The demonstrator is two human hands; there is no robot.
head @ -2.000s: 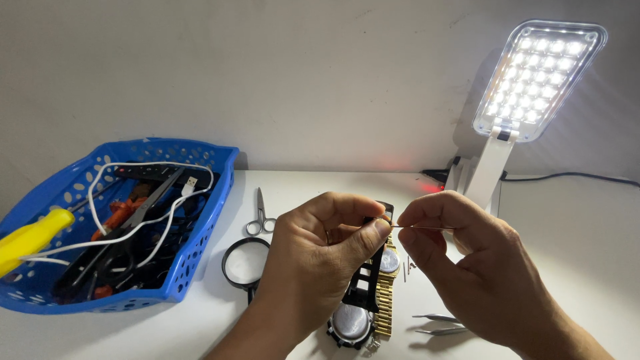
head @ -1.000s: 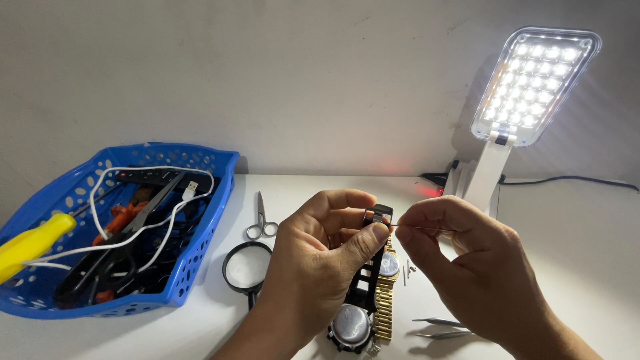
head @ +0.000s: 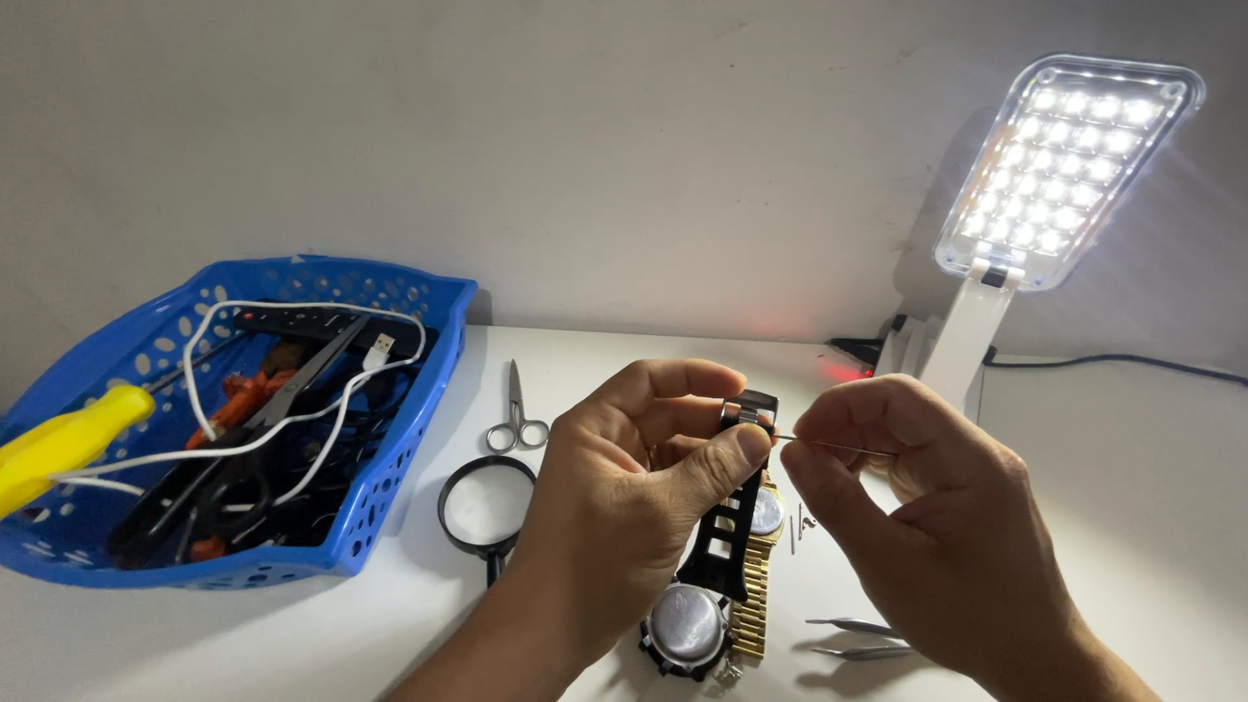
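My left hand (head: 643,487) pinches the buckle end of a black watch strap (head: 726,536) between thumb and fingers; a metal buckle (head: 753,402) stands up above the thumb. The strap runs down to a black watch case, its round metal back (head: 687,622) facing up. Between thumb and forefinger, my right hand (head: 907,497) holds a thin metal pin-like tool (head: 843,448), its tip at the buckle end. Underneath lies a gold-coloured metal-band watch (head: 751,604), partly hidden by the strap. Small metal pins (head: 794,534) lie beside it. Tweezers (head: 858,627) rest below my right hand.
A blue plastic basket (head: 356,526) at the left holds a white USB cable, scissors, a remote control and a yellow-handled screwdriver (head: 73,444). Small scissors (head: 515,414) and a magnifying glass (head: 487,502) lie beside it. A lit LED lamp (head: 1068,171) stands at the right, near a black cable (head: 1121,364).
Since two seconds ago, the buckle has become more visible above my left thumb. Both hands stay close together at the strap's end.
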